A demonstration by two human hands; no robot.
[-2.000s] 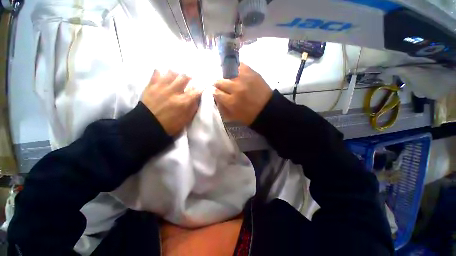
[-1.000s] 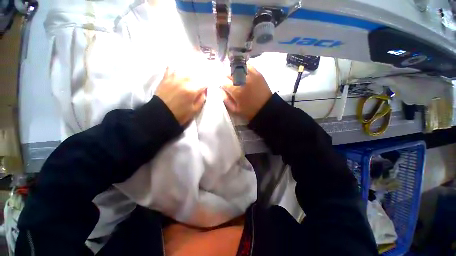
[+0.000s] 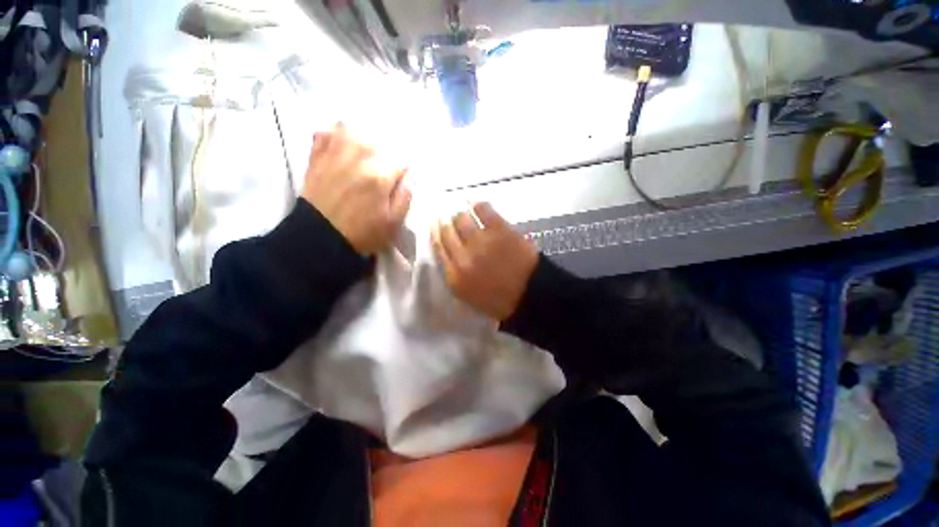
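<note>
The pale garment cloth (image 3: 412, 355) lies over the table at left and hangs over the front edge onto my lap. My left hand (image 3: 355, 190) grips the cloth on the table, left of the machine's needle area, which is washed out by the lamp. My right hand (image 3: 482, 252) pinches the cloth at the table's front edge, close beside my left hand and below the blue-grey machine attachment (image 3: 456, 91). The presser foot and needle cannot be made out in the glare.
The machine head (image 3: 597, 12) spans the top. A dark phone-like box (image 3: 649, 48) with a cable lies behind, and yellow-handled scissors (image 3: 844, 177) lie at right. A blue crate (image 3: 813, 350) with scraps stands below right. A light blue fan part (image 3: 12, 211) shows at far left.
My right hand has moved down from beside the attachment to the table's front edge, with cloth in its fingers. My left hand stays on the cloth. The camera view has shifted.
</note>
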